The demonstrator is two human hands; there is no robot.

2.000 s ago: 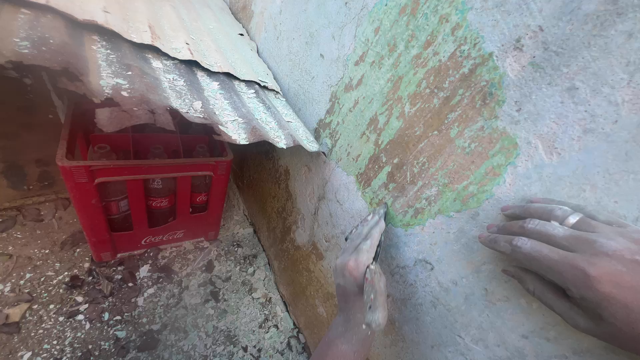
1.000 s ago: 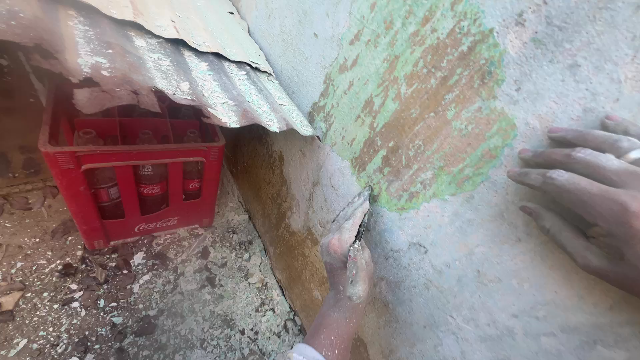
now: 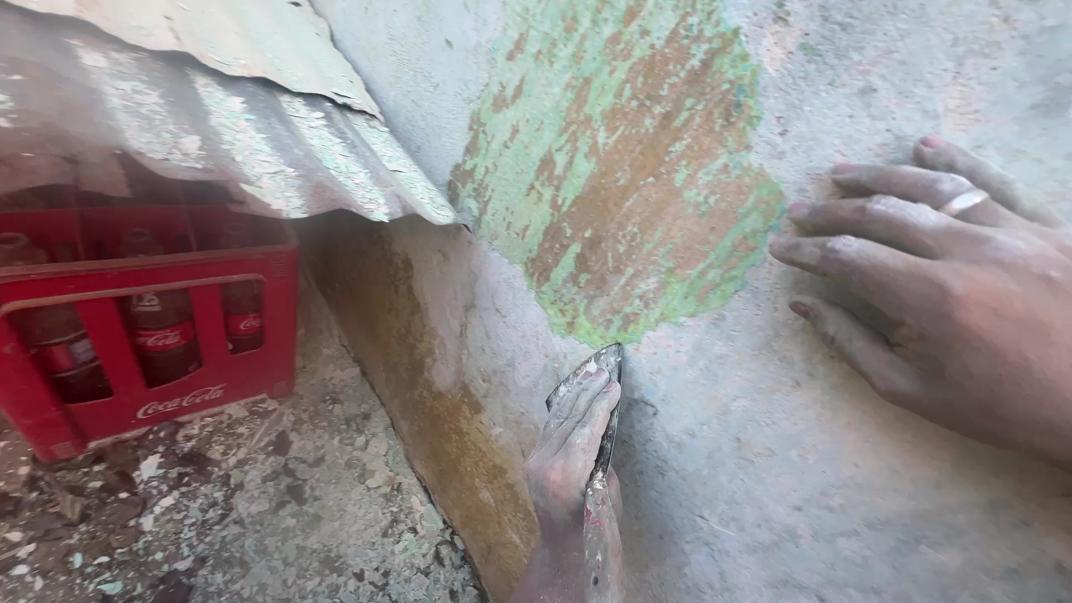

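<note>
My left hand (image 3: 569,444) holds a paint-stained pointed trowel (image 3: 618,394), its fingers laid flat along the blade and its palm beside the handle. The trowel's tip meets the lower edge of a rough green and brown patch (image 3: 636,193) on the pale plastered wall (image 3: 821,502). To the right of that patch, my right hand (image 3: 946,268) rests with its back to me, fingers spread and pointing left, a ring on one finger. No object shows in it. Its palm is hidden.
A red plastic Coca-Cola crate (image 3: 243,335) with several glass bottles (image 3: 159,335) stands at the left, partly beneath overhanging corrugated metal sheets (image 3: 251,142). Paint flakes and debris litter the ground (image 3: 276,502). The wall's brown, worn base (image 3: 435,427) meets the ground beside my left arm.
Along the patch's lower edge, the trowel tip has shifted slightly right. My right hand sits higher on the wall beside the patch than two seconds ago.
</note>
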